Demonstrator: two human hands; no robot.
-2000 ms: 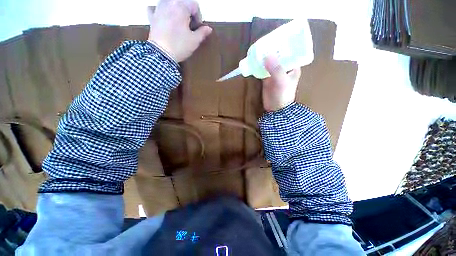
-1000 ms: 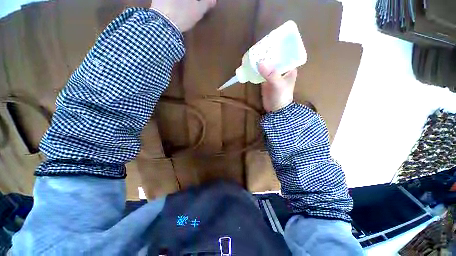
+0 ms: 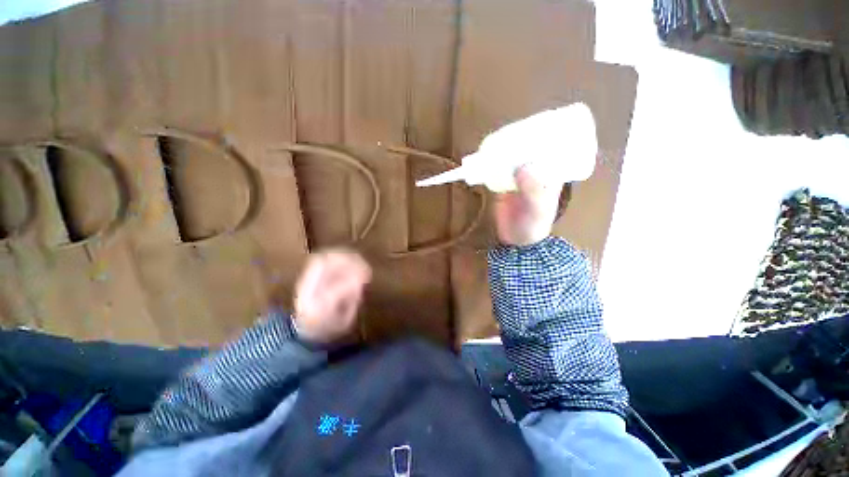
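Observation:
Brown bag panels (image 3: 251,56) overlap in a long row on the white-topped table. Thin curved handles (image 3: 256,186) lie along the middle of the row, one per panel. My right hand (image 3: 528,207) holds a white squeeze bottle (image 3: 549,144) over the right end of the row, its thin spout pointing left above the rightmost handle. My left hand (image 3: 332,293) is blurred and low over the panels, near their front edge; its fingers look curled, and whether it holds anything cannot be told.
A stack of darker brown pieces (image 3: 791,88) lies at the upper right. A mottled brown and cream bundle (image 3: 805,270) lies at the far right. Metal framing (image 3: 726,461) and a blue item (image 3: 84,433) show below the table's dark front edge (image 3: 689,368).
My left hand has come from the top edge of the panels down towards me. The bottle has moved slightly right and down, tilted nearer to level. More handles show at left.

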